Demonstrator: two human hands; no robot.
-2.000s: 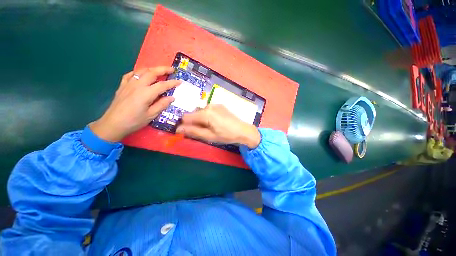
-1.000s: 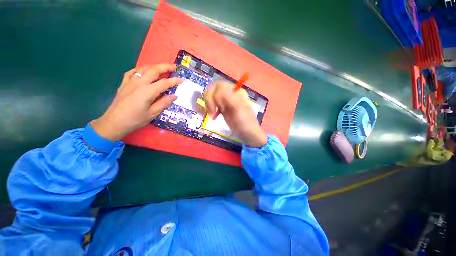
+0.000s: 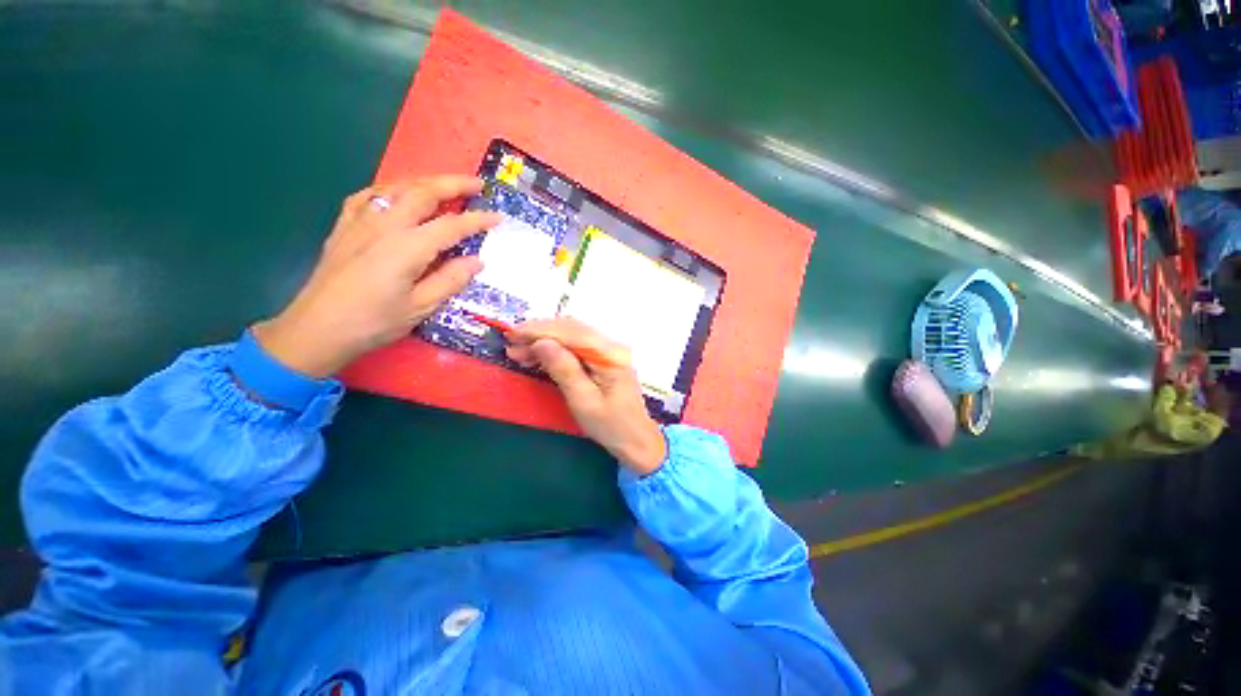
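An open tablet (image 3: 710, 302) lies in the cutout of a red-orange foam tray (image 3: 762, 272). Its blue-purple mainboard with a silvery shield (image 3: 524, 261) is at the left end, and the large white battery (image 3: 629, 310) is at the right. My left hand (image 3: 388, 265), with a ring, rests on the tray and the left edge of the board, fingers apart and holding nothing. My right hand (image 3: 588, 378) grips a thin orange tool (image 3: 493, 324), with its tip at the lower part of the board. The contact of the tip is too small to tell.
A light-blue fan (image 3: 964, 329), a pink-mauve case (image 3: 924, 403) and a yellowish tape roll (image 3: 976, 411) stand on the green bench to the right. A blue crate (image 3: 1082, 61) and stacked red-orange trays (image 3: 1160, 123) are at the upper right. A metal strip (image 3: 871, 184) crosses the bench.
My right hand was over the battery with the orange tool pointing up and away; it has moved down and left, and the tool now points at the board. My left hand has stayed nearly still.
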